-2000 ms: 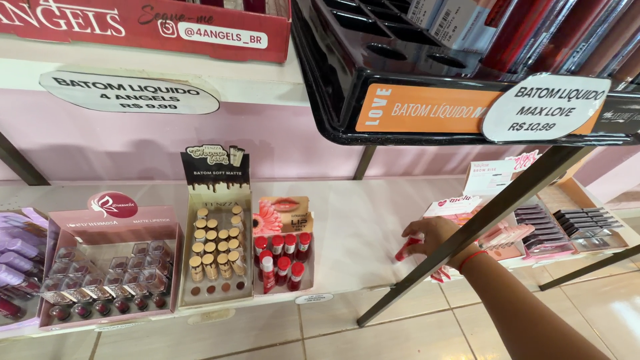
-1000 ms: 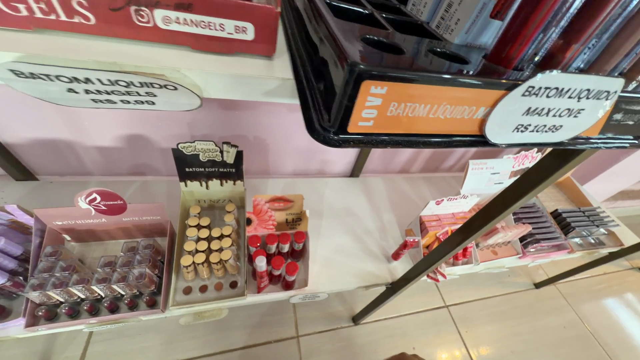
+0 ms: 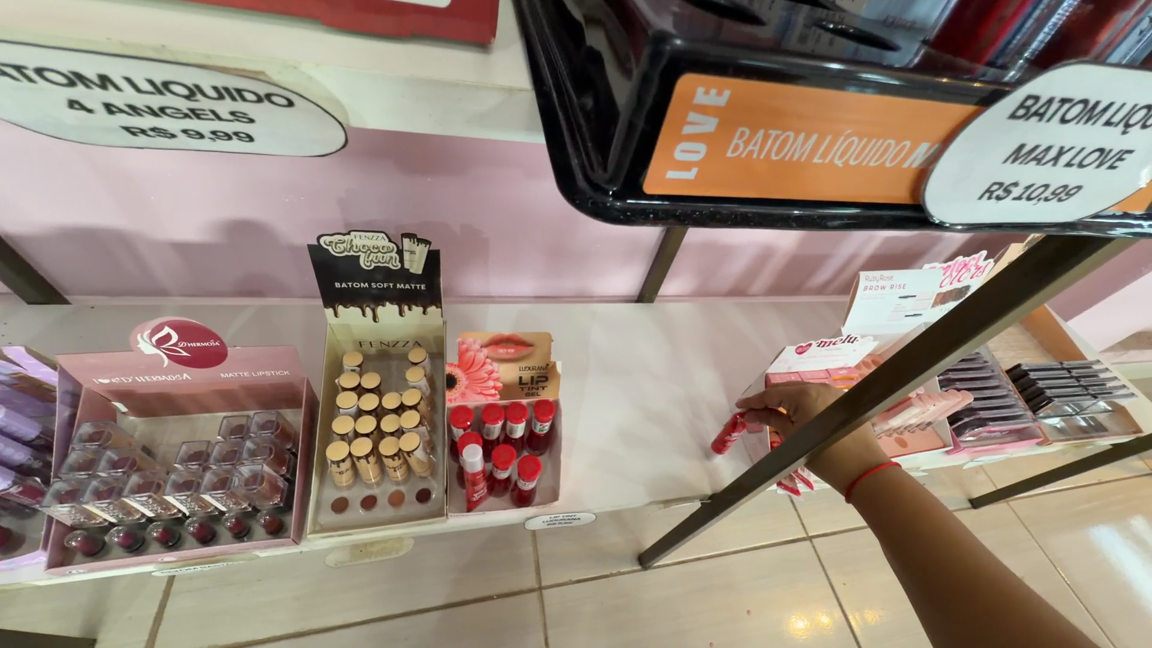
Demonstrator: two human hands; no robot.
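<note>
My right hand [image 3: 796, 418], with a red band at the wrist, reaches behind a slanted dark metal shelf post to the lower shelf. Its fingertips touch a red tube [image 3: 728, 434] beside a pink-and-white display box [image 3: 823, 353] of pink and red cosmetics; whether they grip the tube cannot be told. Left of the hand, across bare shelf, a lip tint display box [image 3: 547, 382] holds several red-capped tubes. Beside that is a box of gold-capped lipsticks [image 3: 366, 459], then a pink box of matte lipsticks [image 3: 184, 387]. My left hand is out of view.
The metal post [image 3: 864, 387] crosses in front of my hand. A black lipstick display tray [image 3: 603, 180] overhangs from the upper shelf [image 3: 432, 99]. Dark-packaged cosmetics [image 3: 985, 396] stand in boxes at the right end of the lower shelf [image 3: 621, 360]. A tiled floor [image 3: 450, 576] lies below.
My right hand was at the red tube two seconds ago, was out at one second ago, and is back at the tube now. The tube has stayed beside the pink-and-white box.
</note>
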